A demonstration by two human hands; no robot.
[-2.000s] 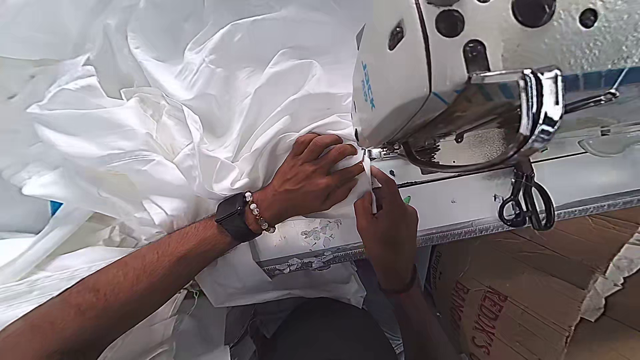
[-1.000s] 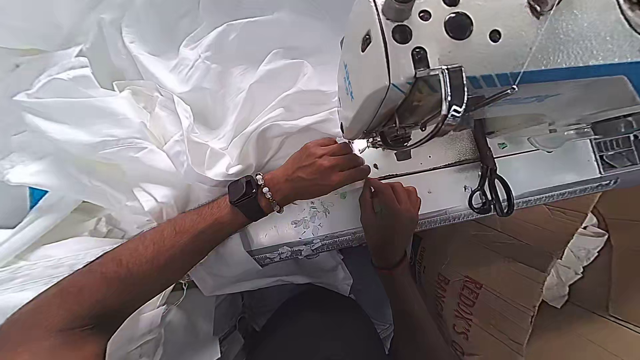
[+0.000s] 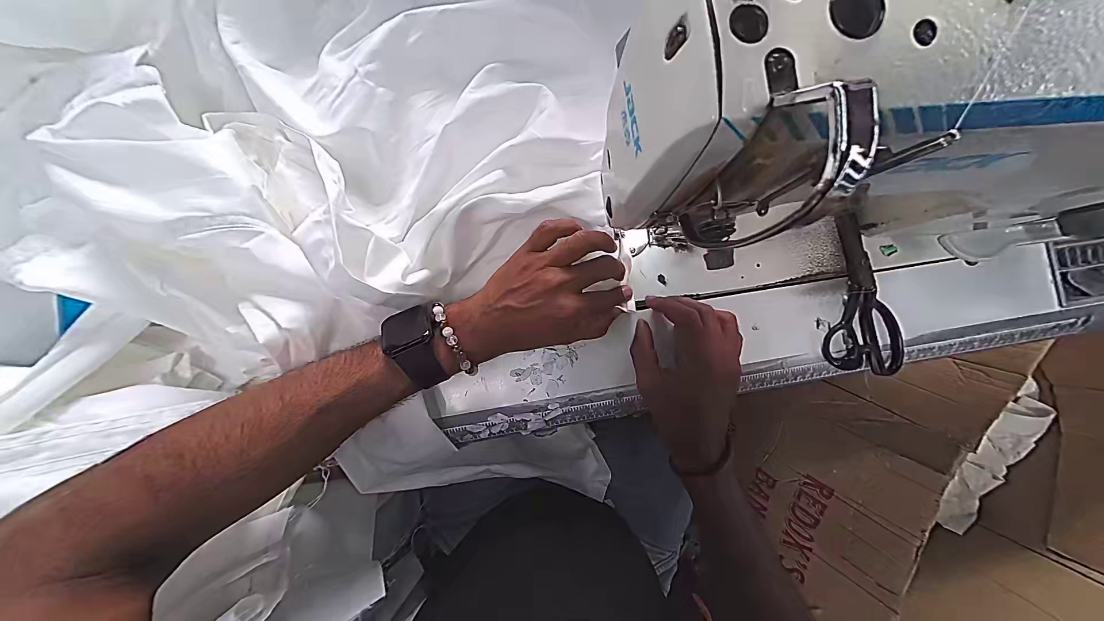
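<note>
White fabric lies bunched to the left of a Jack sewing machine. My left hand, with a dark watch and a beaded bracelet at the wrist, rests curled on the fabric's edge, its fingers closed on the cloth just left of the lit needle area. My right hand is on the machine bed, close to the left fingertips, thumb and fingers apart. No object shows between them, though the palm is hidden.
Black-handled scissors lie across the bed at the right. A measuring scale runs along the bed's front edge, with thread scraps near it. Cardboard and a crumpled white strip are below right.
My right hand has gone from pinching the white cloth edge by the needle to resting nearer the bed's front with thumb and fingers apart. The left hand stays on the fabric. The view has shifted.
</note>
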